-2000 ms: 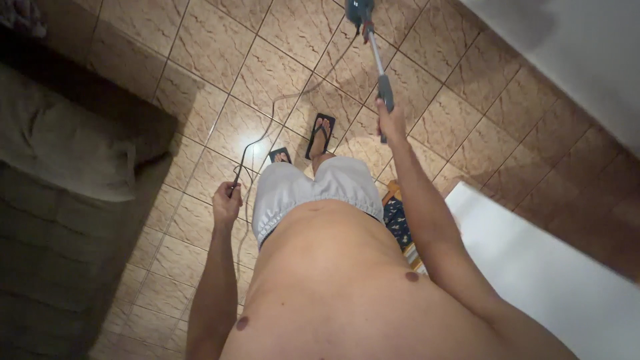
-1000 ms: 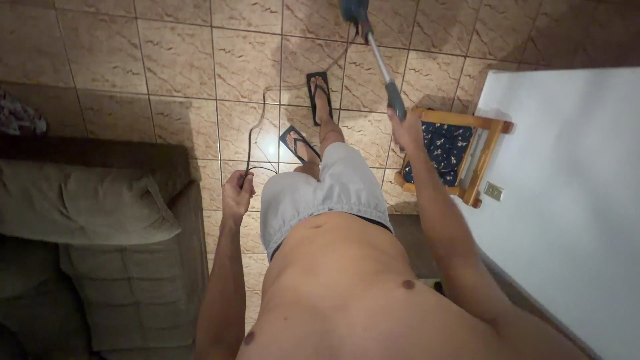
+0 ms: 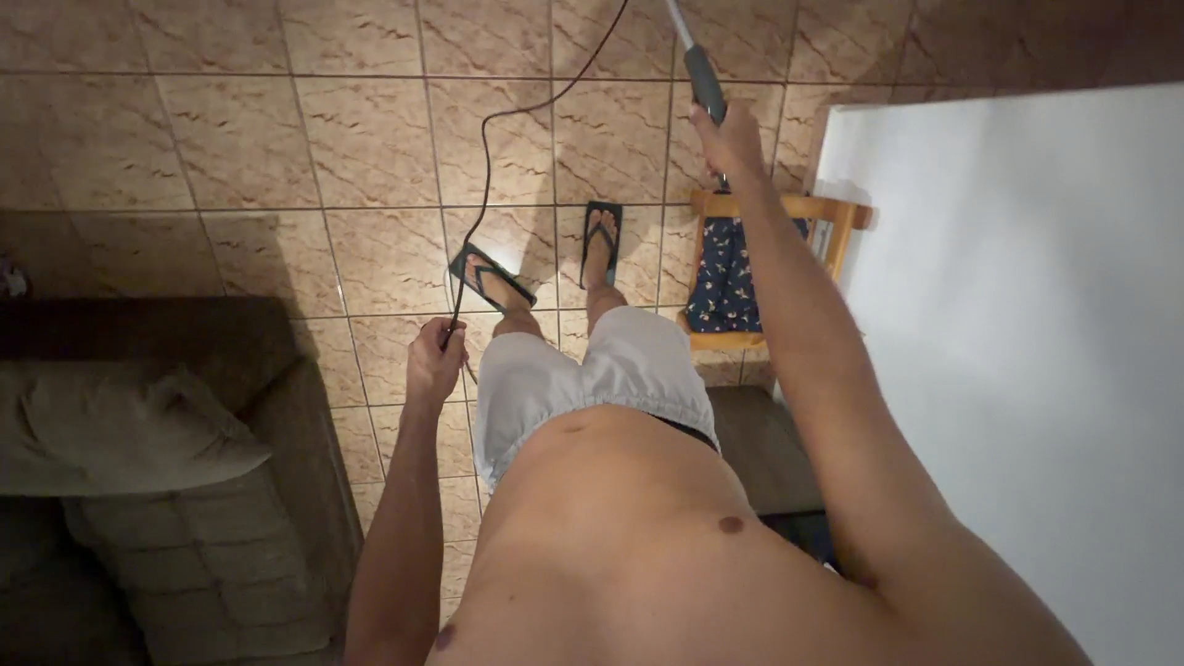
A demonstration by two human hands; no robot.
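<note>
My right hand (image 3: 733,139) is closed around the dark grey grip (image 3: 705,81) of a long-handled appliance. Its pale metal tube (image 3: 680,23) runs out of the top of the view, so the far end is hidden. My left hand (image 3: 437,359) pinches a thin dark power cord (image 3: 486,162), which curves up over the tiles to the top edge; a short piece of it hangs below the fingers. Between the two hands, my feet stand on the tiled floor in black flip-flops (image 3: 601,242).
A brown sofa (image 3: 203,546) with a cushion (image 3: 129,430) fills the lower left. Under my right forearm stands a wooden chair (image 3: 856,217) with a patterned dark blue cushion (image 3: 726,277). A white wall (image 3: 1008,277) rises at the right, and a dark padded seat (image 3: 754,444) shows beside my waist.
The appliance's head, seen at the top in both earlier frames, is out of view now. The view has turned and shifted, and my feet have changed position. Both hands keep their holds.
</note>
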